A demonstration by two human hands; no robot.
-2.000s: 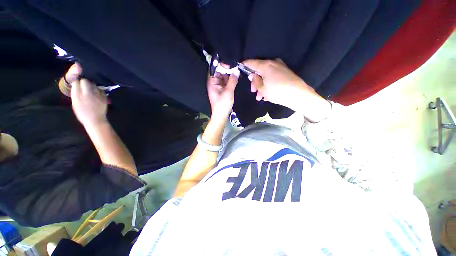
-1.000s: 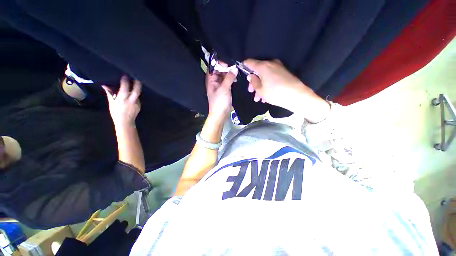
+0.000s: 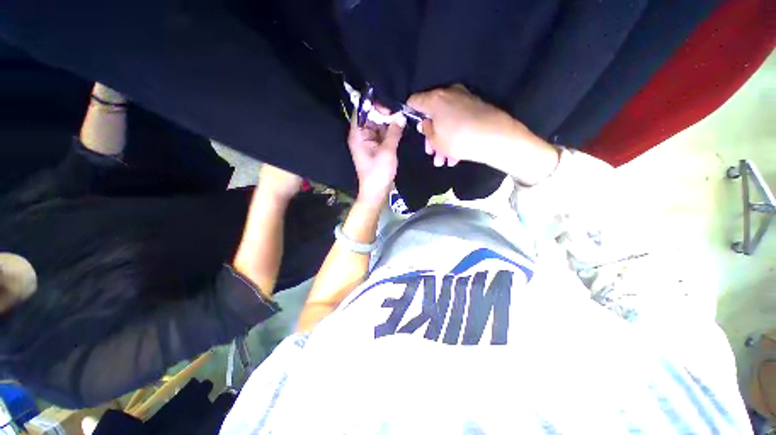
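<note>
A dark navy garment [image 3: 476, 51] hangs in front of me. My left hand [image 3: 375, 153] pinches its edge at a small white piece [image 3: 374, 114] with a dark strip beside it. My right hand [image 3: 455, 127] is just to the right, almost touching the left fingertips. It holds small silver snips [image 3: 413, 113], whose tips point at the white piece. The rest of the snips is hidden in the palm. Whether the blades touch the cloth cannot be told.
Another person in a dark top [image 3: 128, 272] is at the left, arms reaching to the dark cloth. A red garment [image 3: 672, 93] hangs at right. A metal stand [image 3: 752, 208] is on the pale green floor at far right. Yellow bars [image 3: 170, 380] and dark cloth [image 3: 183, 411] are at lower left.
The other person's arms have moved apart, one up and left, one to the right, and the cloth there has shifted. My right hand has moved slightly; my left stays nearly still.
</note>
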